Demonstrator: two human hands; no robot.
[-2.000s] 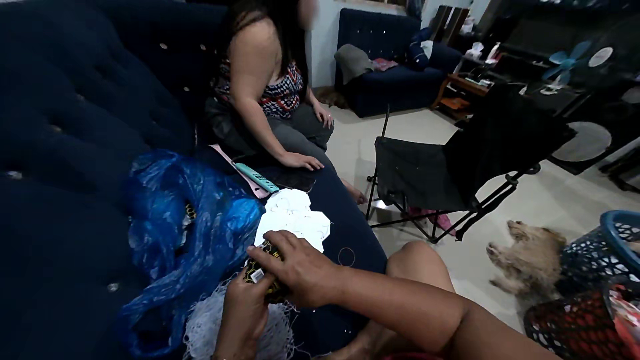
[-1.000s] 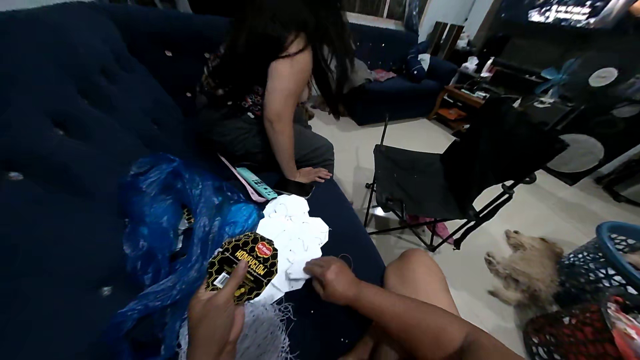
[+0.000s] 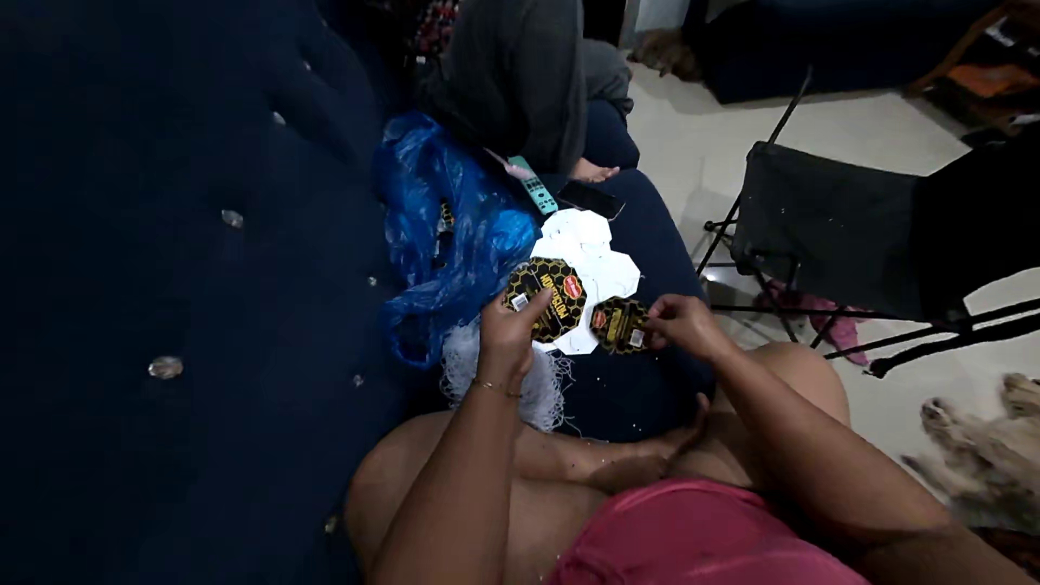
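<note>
My left hand (image 3: 510, 335) grips a larger black-and-yellow octagonal card (image 3: 561, 313) with a honeycomb pattern, its thumb across the front; whether it is one card or a stack I cannot tell. To its right, my right hand (image 3: 681, 327) pinches a smaller honeycomb-patterned card (image 3: 619, 327) by its right edge. Behind and under both lie white octagonal cards (image 3: 611, 273), overlapping on the dark blue sofa. A bundle of white string (image 3: 540, 398) sits below my left hand. The crumpled blue plastic bag (image 3: 431, 187), left of the cards, has more patterned pieces inside it.
A teal remote control (image 3: 533, 188) and a dark phone (image 3: 591, 199) lie beyond the white cards. Another person's grey-clad leg (image 3: 540, 89) rests on the sofa (image 3: 203, 292). At right stands a black folding chair (image 3: 829, 215), with a light-furred dog (image 3: 975, 447) on the floor nearby.
The view has tilted down strongly. My right hand now holds a smaller patterned card, where one second ago it touched the white cards. The other person's hand is out of view.
</note>
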